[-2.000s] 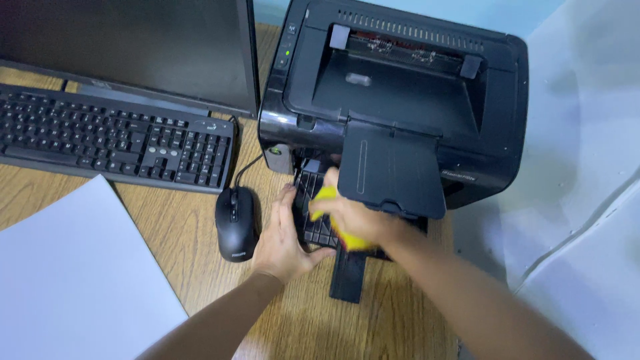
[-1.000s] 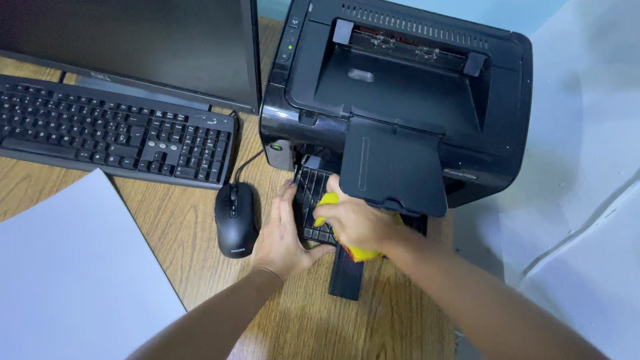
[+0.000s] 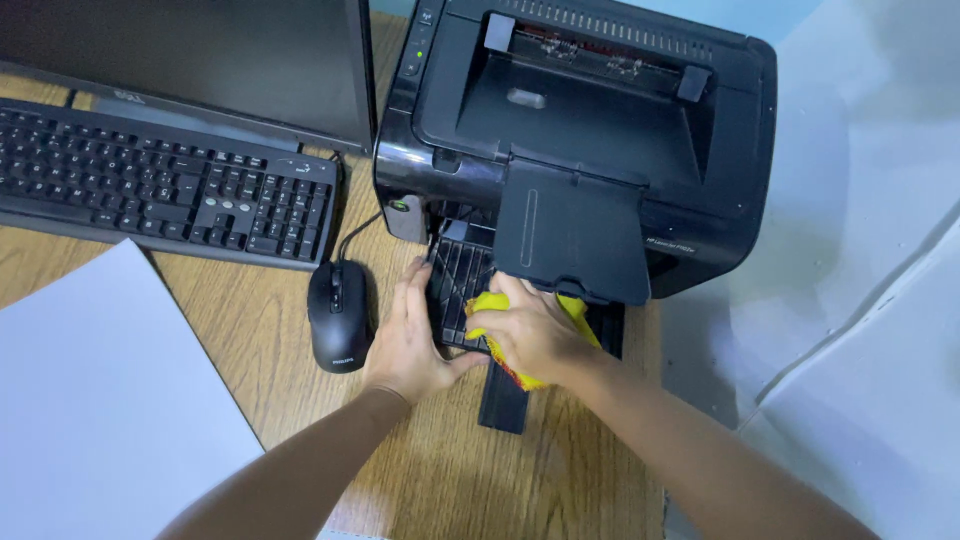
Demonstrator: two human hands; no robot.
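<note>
A black HP laser printer [image 3: 585, 135] stands at the desk's far edge, its output flap [image 3: 570, 229] folded out toward me. Below that flap, the ribbed black paper tray [image 3: 459, 289] is lowered, with a narrow extension [image 3: 504, 405] sticking out over the wood. My left hand [image 3: 409, 337] rests against the tray's left side and front corner, thumb and fingers spread. In my right hand [image 3: 529, 330] is a bunched yellow cloth [image 3: 581, 315] with a red edge, pressed on the tray; the fingertips are partly under the flap.
A black computer mouse [image 3: 339, 315] lies just left of my left hand, its cable running beside the printer. Farther left are a black keyboard [image 3: 150, 180] and a monitor [image 3: 195, 60]. A large white sheet [image 3: 112, 405] covers the desk's near left. A pale wall [image 3: 847, 262] is at the right.
My right hand and the yellow cloth have shifted about over the tray, lately a little toward the right. My left hand has stayed at the tray's left side.
</note>
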